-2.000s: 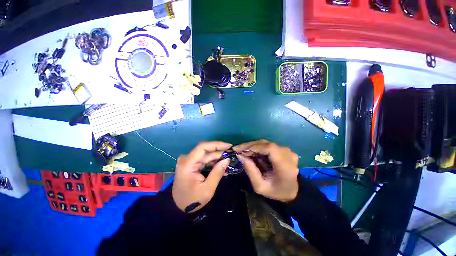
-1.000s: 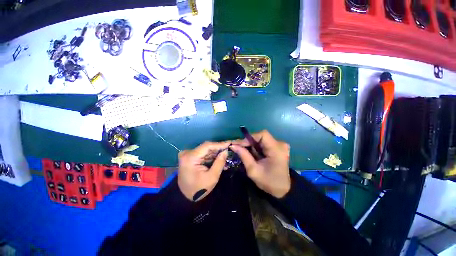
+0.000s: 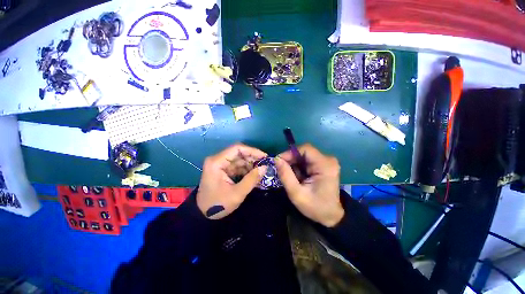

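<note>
A round watch case (image 3: pixel 268 174) with a dark ring and a silvery centre is held at the bench's near edge. My left hand (image 3: pixel 229 181) grips its left side with thumb and fingers. My right hand (image 3: pixel 314 182) has its thumb and a fingertip at the case's upper right. Slim dark purple tweezers (image 3: pixel 291 144) are tucked in my right hand, one end sticking up past the fingers. Their other end is hidden by the hand. Any small part between the fingertips is too small to tell.
A two-section parts tray (image 3: pixel 362 71), a brass-coloured tin (image 3: pixel 290 63) and a black round container (image 3: pixel 253 67) stand behind the hands. A dotted sticker sheet (image 3: pixel 155 122) and solder spool (image 3: pixel 155 49) lie left. A black-and-orange screwdriver (image 3: pixel 442 115) lies right. Red trays (image 3: pixel 92 209) sit below.
The tweezers now point up from my right hand, where they lay lower two seconds ago. The silvery face of the case shows more. The whole view has shifted slightly.
</note>
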